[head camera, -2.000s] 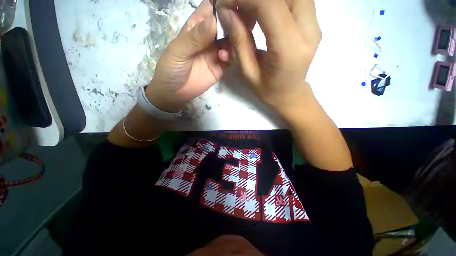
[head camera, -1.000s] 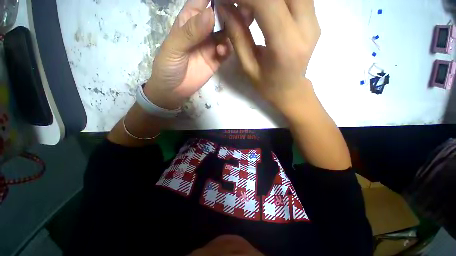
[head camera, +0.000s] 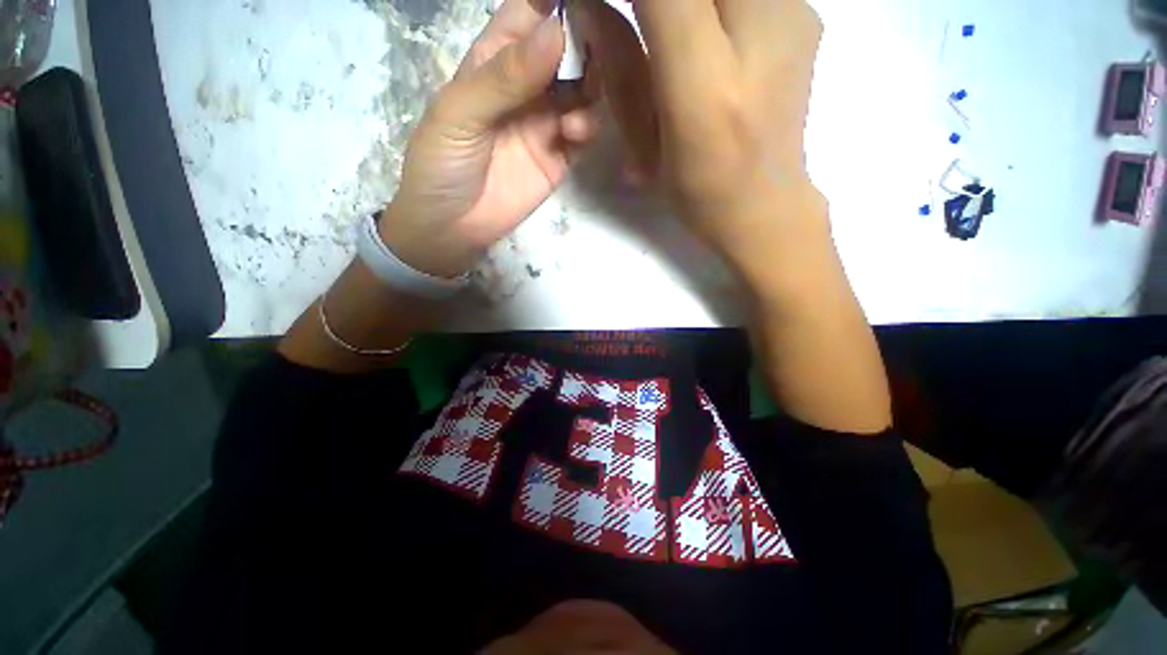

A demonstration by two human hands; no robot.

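Observation:
My left hand [head camera: 480,147] is at the top centre, palm up, its thumb and fingers pinching a small thin piece [head camera: 571,51] with a dark edge and a whitish face. The piece is seen nearly edge-on and partly cut off by the top edge, so I cannot tell what it is. My right hand [head camera: 730,115] is just right of it, back of the hand towards me. Its fingertips are hidden or cut off at the top, so its hold cannot be seen.
Two pink mini cameras [head camera: 1131,97] lie screen up at the right. A dark cluster of peeled scraps [head camera: 968,209] and several blue bits [head camera: 957,95] lie left of them. A dark flat object [head camera: 74,192] lies at the far left. A cardboard box [head camera: 992,537] is below the table.
My right hand has turned and its fingers have shifted, showing more of the whitish piece. My left hand keeps its pinch and has barely moved.

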